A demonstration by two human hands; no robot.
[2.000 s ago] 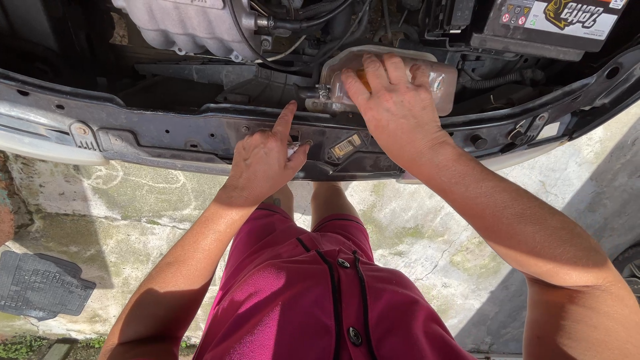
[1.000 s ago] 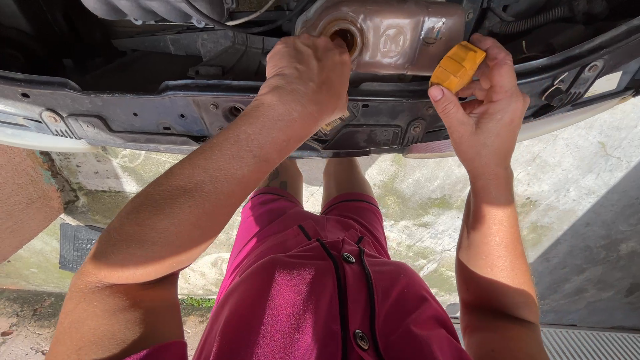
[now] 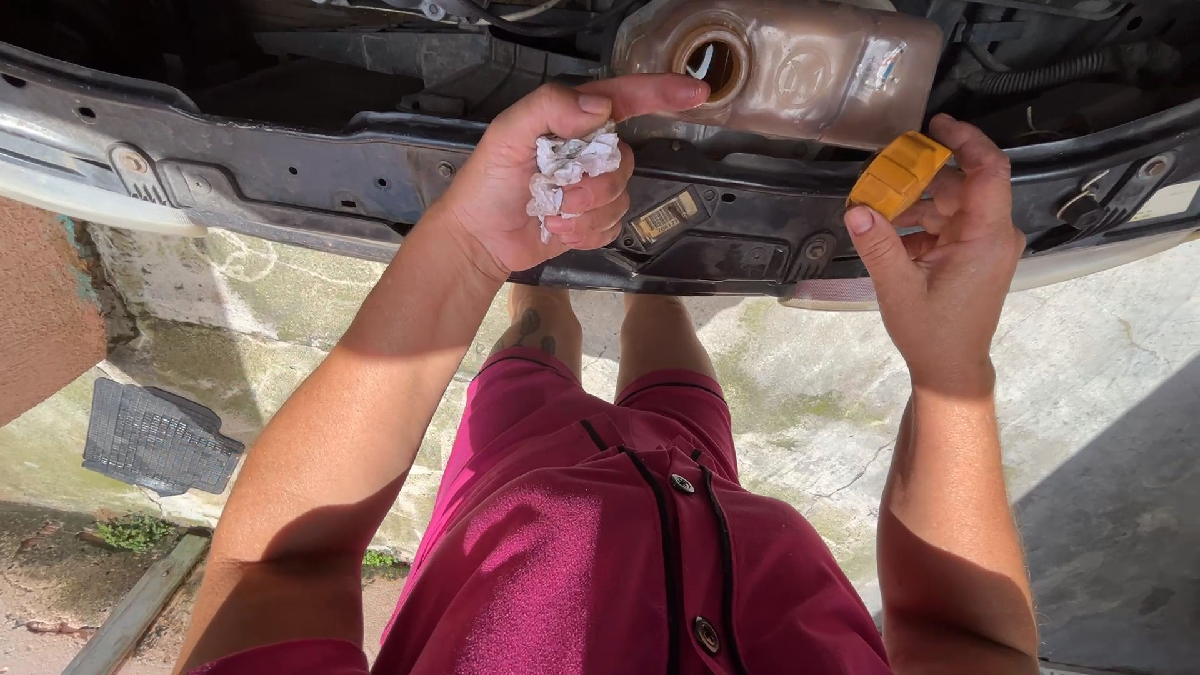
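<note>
My left hand (image 3: 562, 178) is closed around a crumpled white paper or cloth (image 3: 574, 169). Its index finger points out and reaches the rim of the round open neck (image 3: 714, 66) of a brownish translucent plastic reservoir (image 3: 816, 80). Inside the neck it is dark, with a pale streak of light. Between the thumb and fingers of my right hand (image 3: 937, 225) is a yellow ribbed plastic cap (image 3: 898, 174), held just in front of the reservoir's lower right corner.
The car's black front crossmember (image 3: 309, 178) runs across below the reservoir and bears a label (image 3: 667, 220). A corrugated hose (image 3: 1050, 73) lies at the right of the engine bay. A black rubber mat (image 3: 161, 439) is on the concrete at the left.
Two seconds ago my right hand lay over the reservoir; one second ago it held the yellow cap to the right. My left hand has since drawn back from over the neck, and the crumpled piece now shows.
</note>
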